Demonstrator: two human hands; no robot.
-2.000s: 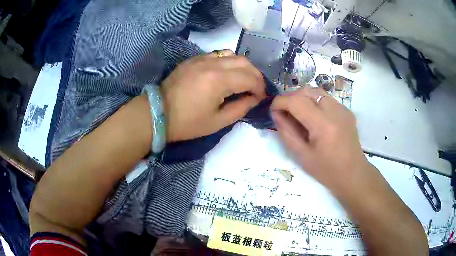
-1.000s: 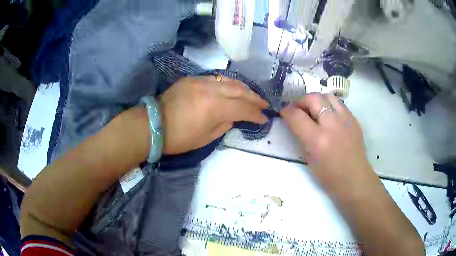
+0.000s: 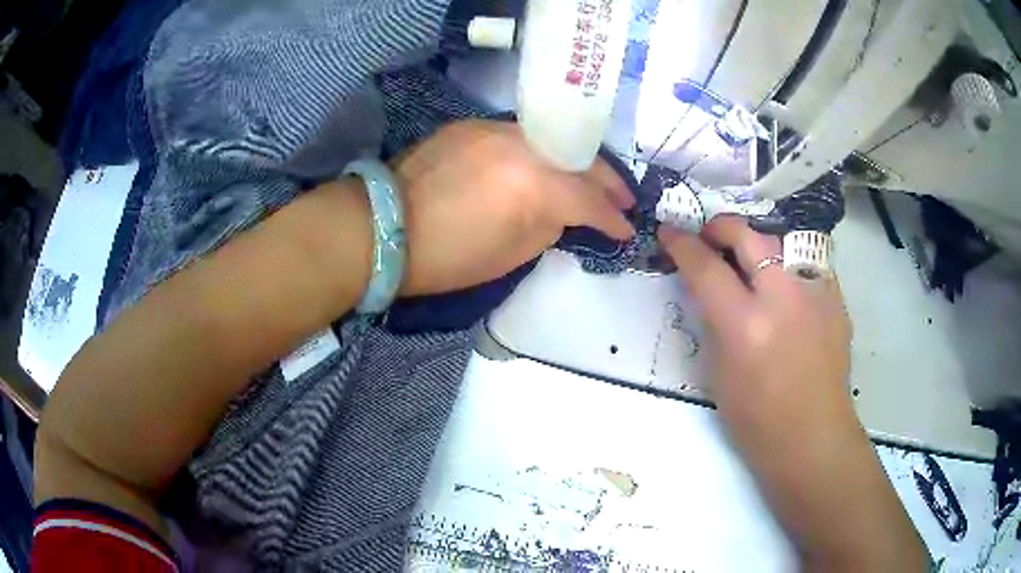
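Note:
The denim jacket [image 3: 370,448] lies wrong side up at the left and centre, its darker band running towards the sewing machine's needle area. My left hand [image 3: 493,207] presses on the garment's edge with the fingertips beside the presser foot [image 3: 649,185]. My right hand [image 3: 773,313] has its fingertips at the edge of the cloth, just right of the foot. The fabric strip is too dark and small to make out between the fingertips. A white care label [image 3: 309,355] shows below my left wrist.
The white oval attachment [image 3: 571,78] with red print hangs over my left fingers. A dark tangle of strips [image 3: 952,241] lies on the machine bed at the right. Thread snips [image 3: 938,498] lie at the lower right of the table [image 3: 593,470].
The view has moved closer to the machine head. The cloth edge and both hands have moved from in front of the needle to beside the presser foot.

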